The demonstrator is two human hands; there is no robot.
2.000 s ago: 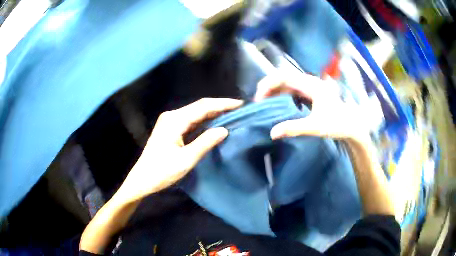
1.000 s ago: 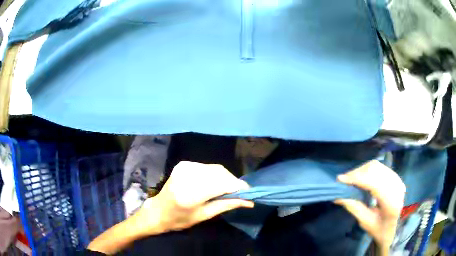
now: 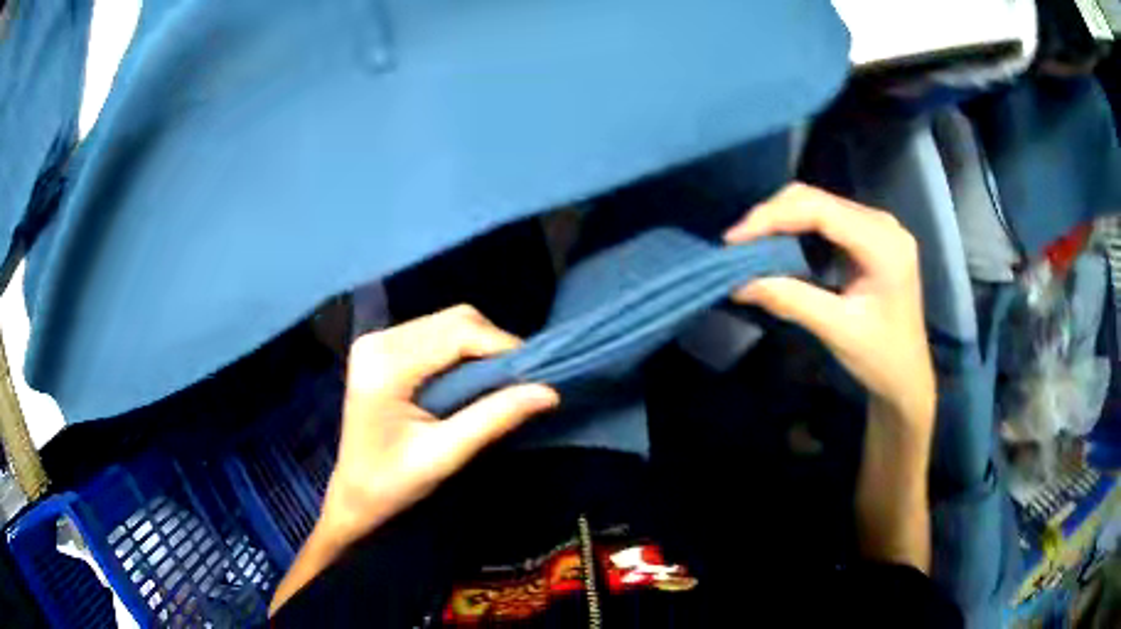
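Observation:
My left hand [image 3: 424, 412] and my right hand [image 3: 842, 277] pinch the two ends of a folded blue cloth piece [image 3: 639, 322] between thumb and fingers. The cloth is held above my lap, with several layered folds along its edge. It slants up to the right. Parts of the cloth hang below and behind the fold. A large blue garment panel [image 3: 406, 160] lies on the white table beyond my hands, its curved edge over the table's front. A narrow welt strip [image 3: 379, 37] shows near the panel's top.
A blue plastic basket [image 3: 184, 541] stands at lower left. The white table [image 3: 940, 27] shows at upper right. More blue cloth [image 3: 1057, 154] hangs at right, near a clear plastic bag [image 3: 1051, 387]. Dark cloth lies at the far left.
The view has turned and shifted. The held cloth, level one second ago, now slants up to the right and sits higher in the picture. Both hands still hold it.

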